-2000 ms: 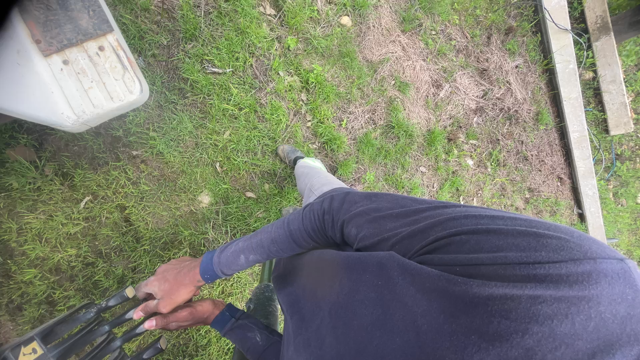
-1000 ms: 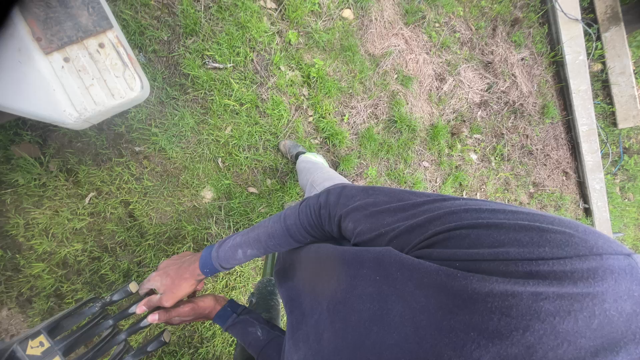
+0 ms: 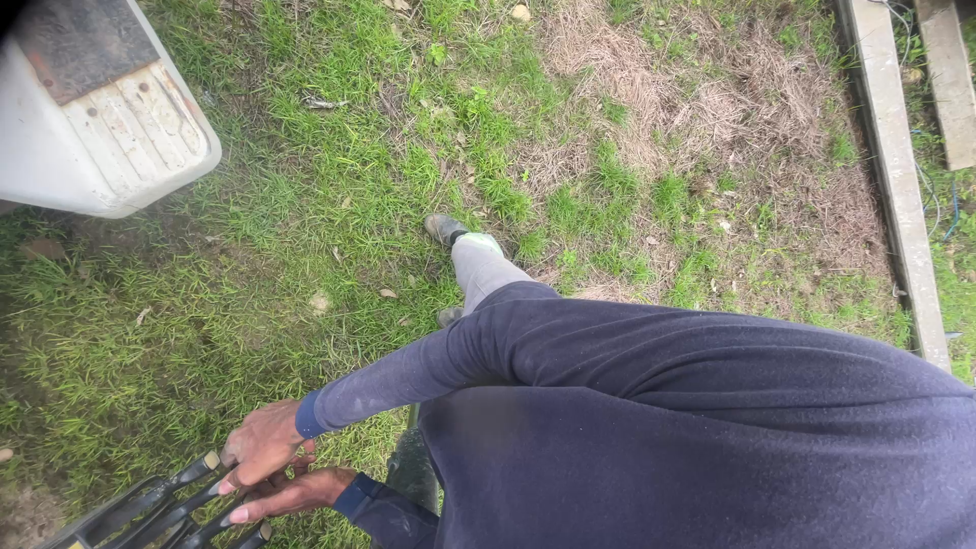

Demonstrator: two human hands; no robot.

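Note:
My right hand, the upper one, is at the lower left with its back up, its fingers and thumb around the end of a black bar. Just below it my left hand is turned palm inward, its thumb over the end of a neighbouring black bar. The hands are close together and partly overlap, so some fingers are hidden. Several such bars lie side by side in a black frame; some have pale tips. The frame runs out of view at the lower left corner.
A white body with a ribbed, rust-stained step stands at the upper left. Long pale beams lie at the right, with thin cables near them. A dark green object shows beside my torso. Grass and dry straw cover the ground.
Some curled fingers now show between my two hands. A second shoe has come into view beside my leg. Both hands have stayed at the black bars.

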